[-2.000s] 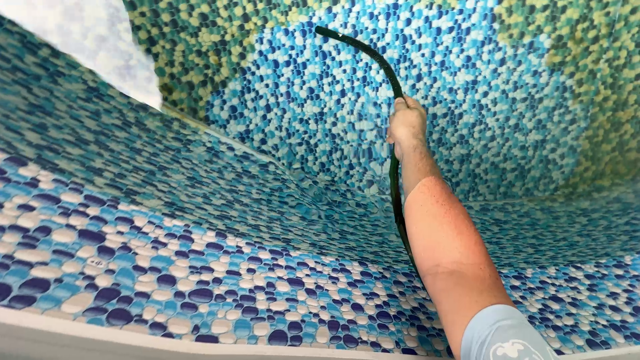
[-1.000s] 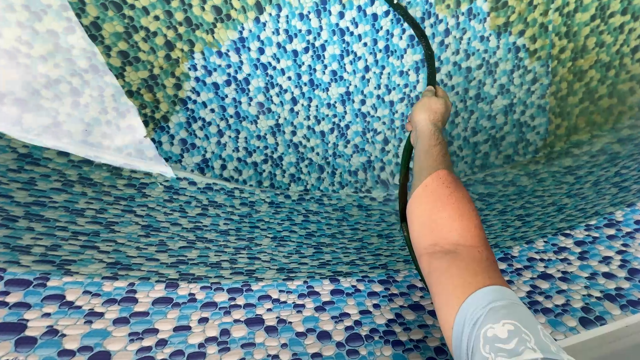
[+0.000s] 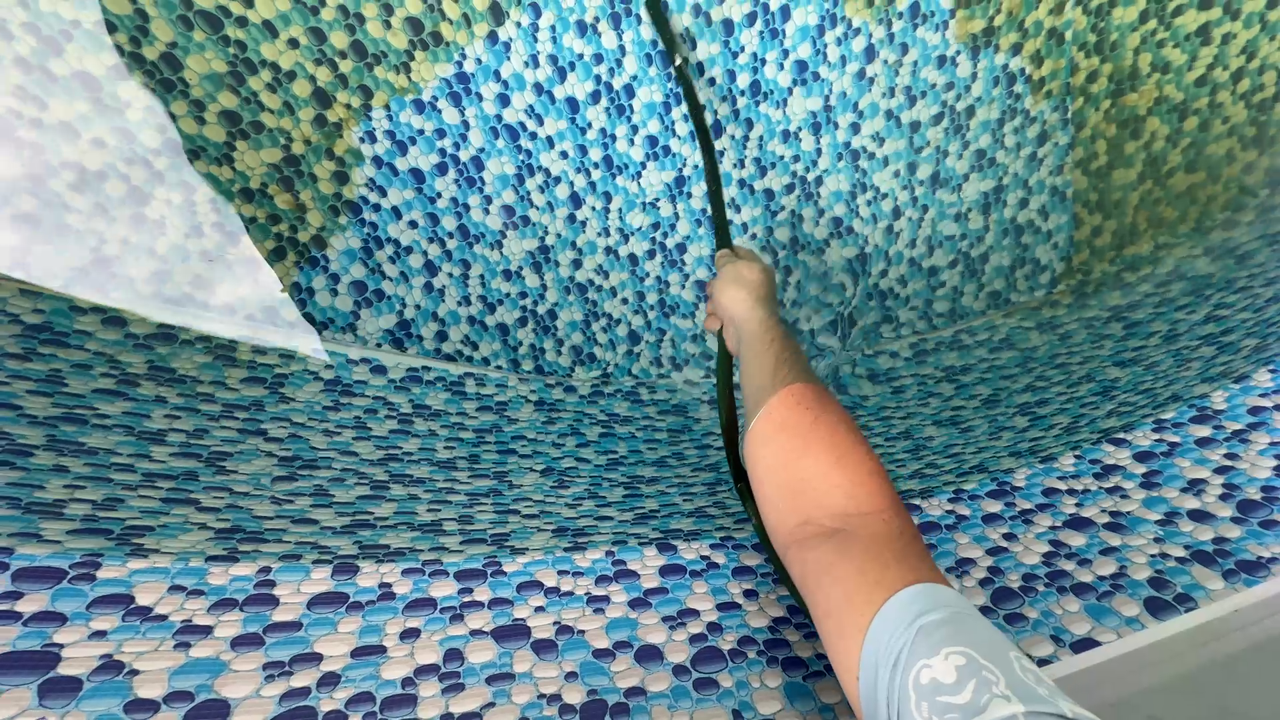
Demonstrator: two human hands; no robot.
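My right hand [image 3: 742, 292] is closed around a dark green hose [image 3: 706, 150] and reaches down from the lower right, with the hand and forearm under water. Above my grip the hose runs to the top edge of the view, where its end is out of sight. Below the grip it passes beside my forearm and disappears behind the upper arm. Around it lies a pool liner [image 3: 560, 200] printed with blue and white pebbles, greenish yellow in patches. My left hand is not in view.
A whitish reflection [image 3: 130, 200] covers the upper left of the water. The pebble-printed pool wall [image 3: 380, 640] crosses the bottom of the view. A pale pool rim [image 3: 1180, 640] shows at the lower right. The liner has creases close to my right hand.
The hose's upper end, visible two seconds ago, has left the view past the top edge. My right hand still grips the hose. The view has shifted.
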